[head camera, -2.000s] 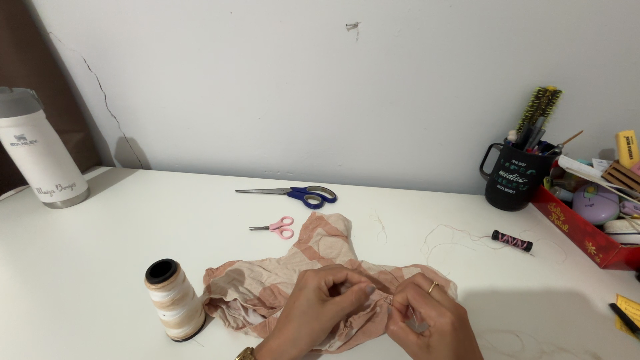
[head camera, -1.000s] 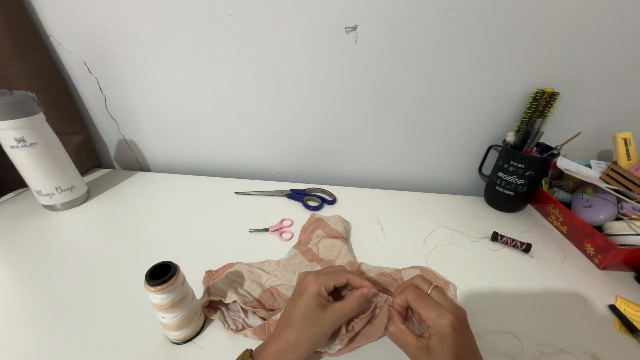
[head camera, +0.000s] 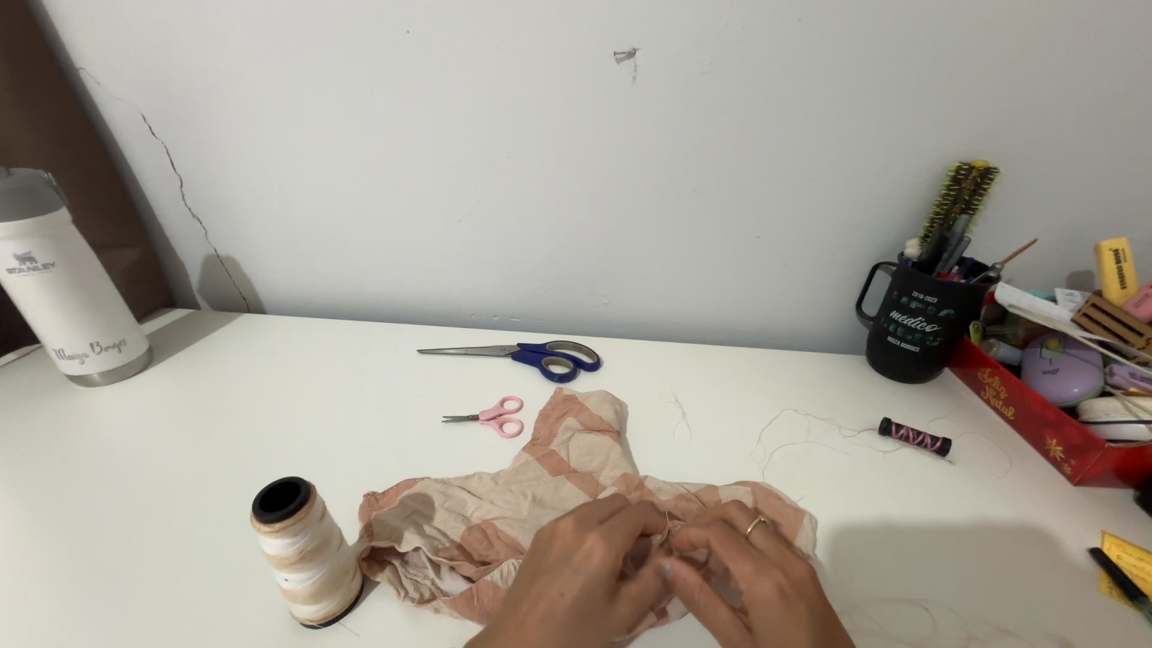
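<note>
A crumpled piece of pink and cream patterned fabric (head camera: 504, 513) lies on the white table. My left hand (head camera: 585, 571) pinches the fabric near its right part, thumb and fingertips together. Close against it, my right hand (head camera: 751, 567), with a ring on one finger, also grips the cloth; the fingertips of both hands nearly meet. Whether a needle is between them cannot be made out. Left of the fabric stands a cone of white and tan thread (head camera: 310, 558). Small pink-handled scissors (head camera: 495, 418) and larger blue-handled scissors (head camera: 540, 357) lie beyond the cloth.
A small spool of pink and dark thread (head camera: 914, 437) lies at right with loose strands. Behind it stand a black mug (head camera: 918, 324) holding a brush and pens, and a red box (head camera: 1017, 414) of small items. A white bottle (head camera: 72, 297) stands far left, near the wall.
The right hand's fingers have closed in toward the left hand's fingertips and are more bent over the fabric. The scissors, thread cone and spool have stayed in place.
</note>
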